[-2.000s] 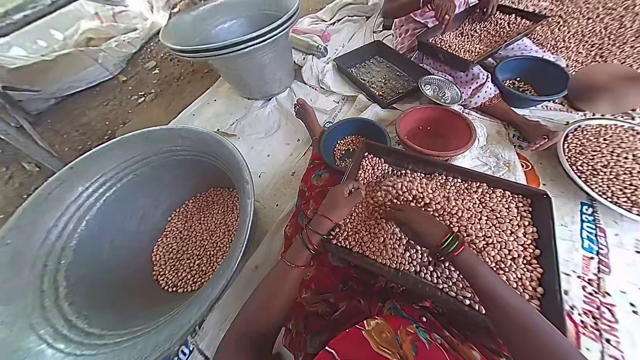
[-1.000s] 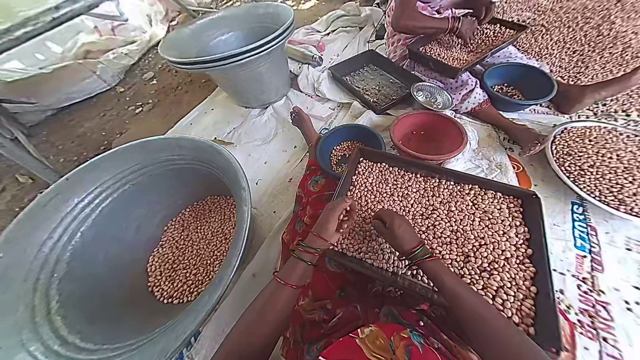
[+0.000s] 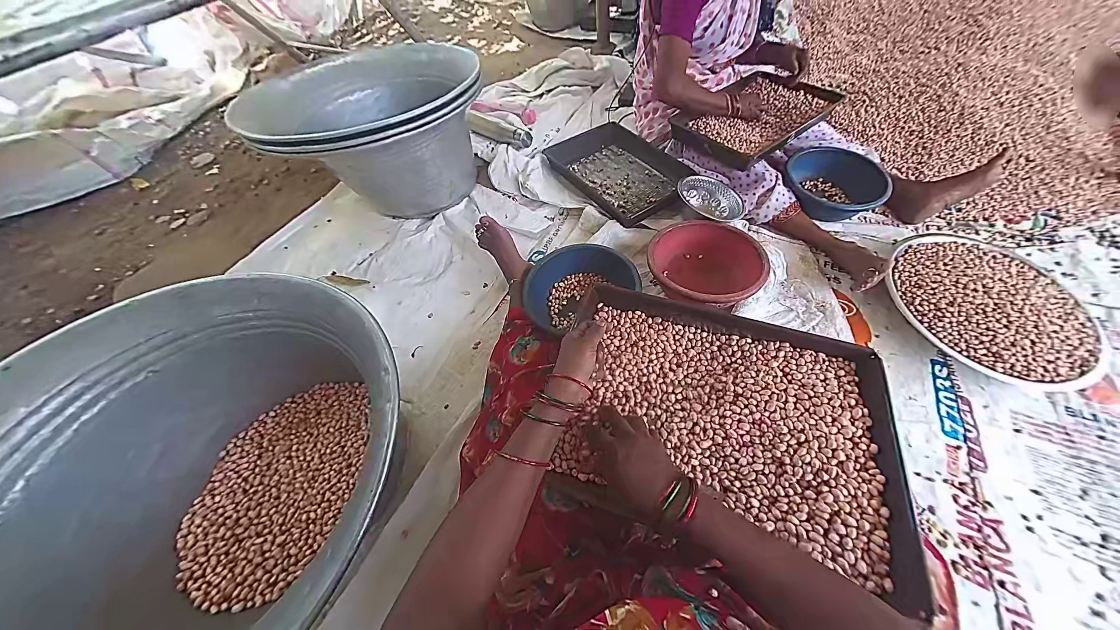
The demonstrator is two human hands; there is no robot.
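Note:
A dark rectangular tray (image 3: 901,490) full of brown nuts or seeds (image 3: 744,402) rests on my lap. My left hand (image 3: 581,354) is at the tray's left edge, its fingers bent near the rim; whether it grips anything is not clear. My right hand (image 3: 632,459) lies palm down on the nuts near the tray's left front part, fingers curled and their tips partly hidden. Just beyond the tray's far left corner is a blue bowl (image 3: 626,267) with some nuts, and beside it a red bowl (image 3: 709,262) with a few bits inside.
A large metal tub (image 3: 385,367) with nuts stands at left, stacked tubs (image 3: 402,166) behind it. A co-worker (image 3: 700,70) sits ahead with a tray (image 3: 744,157) and blue bowl (image 3: 840,179). A smaller tray (image 3: 621,175) and metal bowl (image 3: 710,198) lie between us; a round nut-filled pan (image 3: 997,306) is at right.
My right hand was raised over the nuts with curled fingers a second ago and is now down on them, nearer the tray's front left. My left hand stays by the left rim.

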